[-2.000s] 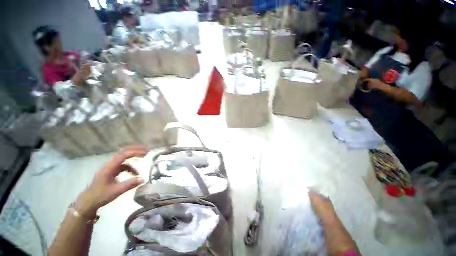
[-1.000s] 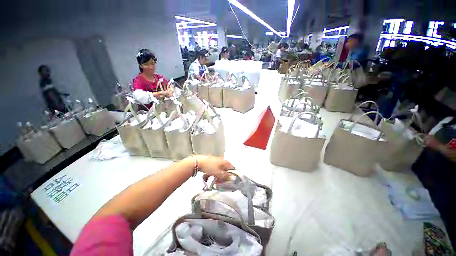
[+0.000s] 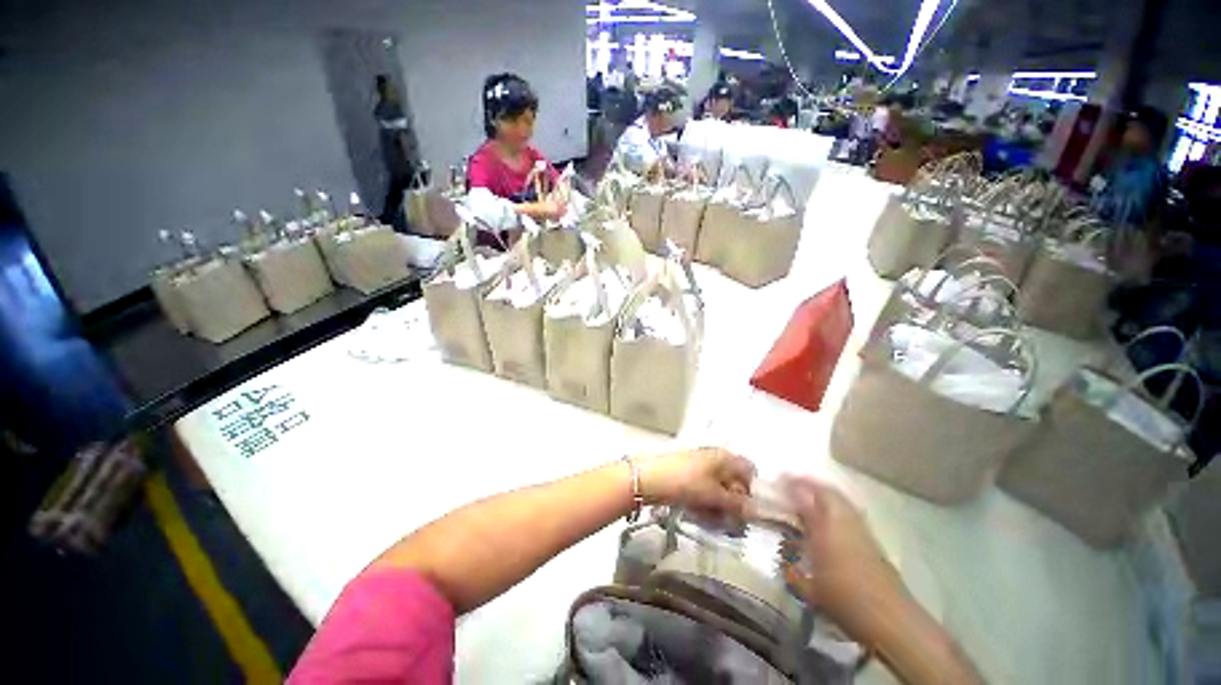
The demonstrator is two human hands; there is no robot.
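Observation:
Two beige tote bags stand close in front of me at the bottom centre. The nearer bag (image 3: 670, 640) has a dark taupe rim and crumpled white tissue in its mouth. My left hand (image 3: 703, 484) is over the far bag (image 3: 645, 542), with its fingers bent together at the handle and tissue area. My right hand (image 3: 828, 549) is blurred and meets it from the right, fingers curled at the same spot. Something whitish shows between the hands. What exactly each hand grips is hidden by fingers and blur.
A red wedge (image 3: 806, 351) stands mid-table. A row of stuffed tote bags (image 3: 579, 351) stands to the left, and more bags (image 3: 931, 428) stand to the right. Bags (image 3: 288, 274) stand on a dark side bench. A person in pink (image 3: 506, 167) is across the table. Green characters (image 3: 265, 422) mark the left.
My right hand has come in from the lower right to the far bag, beside my left hand. The view has turned to the right side of the earlier scene's left, showing more side bench.

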